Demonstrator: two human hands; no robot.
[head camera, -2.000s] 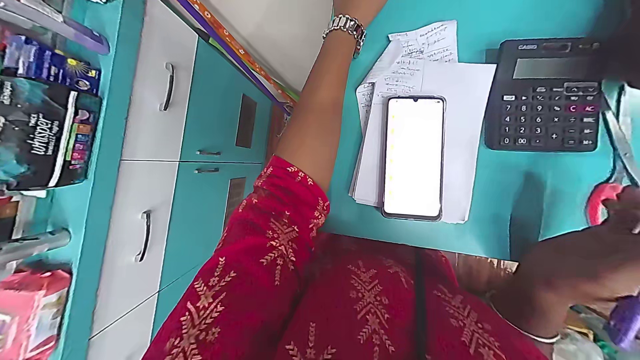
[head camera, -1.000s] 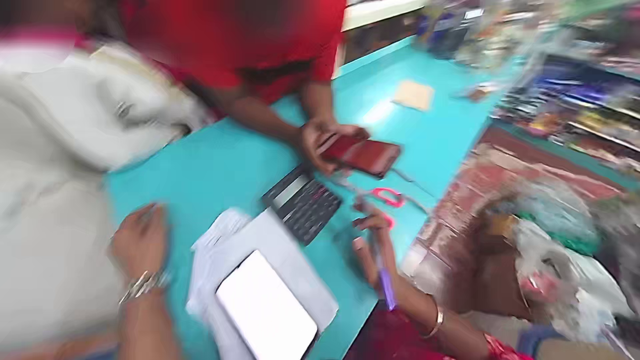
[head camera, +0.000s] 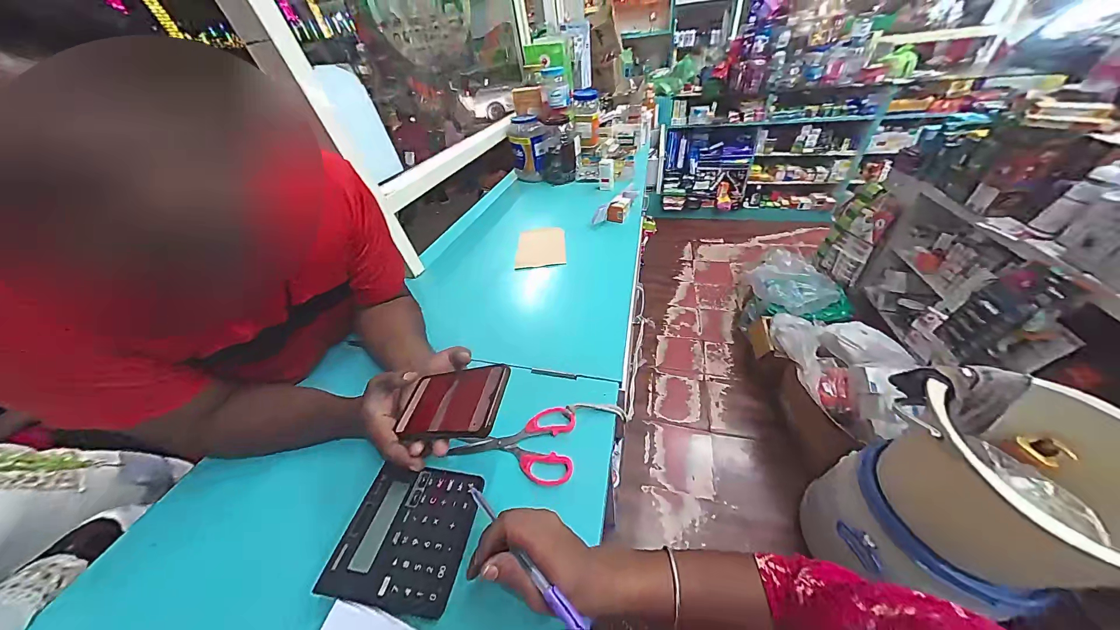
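Note:
My right hand, with a thin bangle at the wrist, grips a purple pen whose tip points at the calculator's edge. Just left of the hand, a black desk calculator lies on the teal counter. Orange-red handled scissors rest beyond it, their blades partly under a phone held by another person. The corner of white paper shows below the calculator. My left hand is out of view.
A person in red leans on the counter at the left. Farther along lie a tan paper piece and several jars. At the right stand a large bucket, plastic bags and stocked shelves beside the tiled floor.
The view has swung widely toward the right and along the counter. My left hand, the bright-screened phone and most of the papers have left the view. My right hand still holds the pen.

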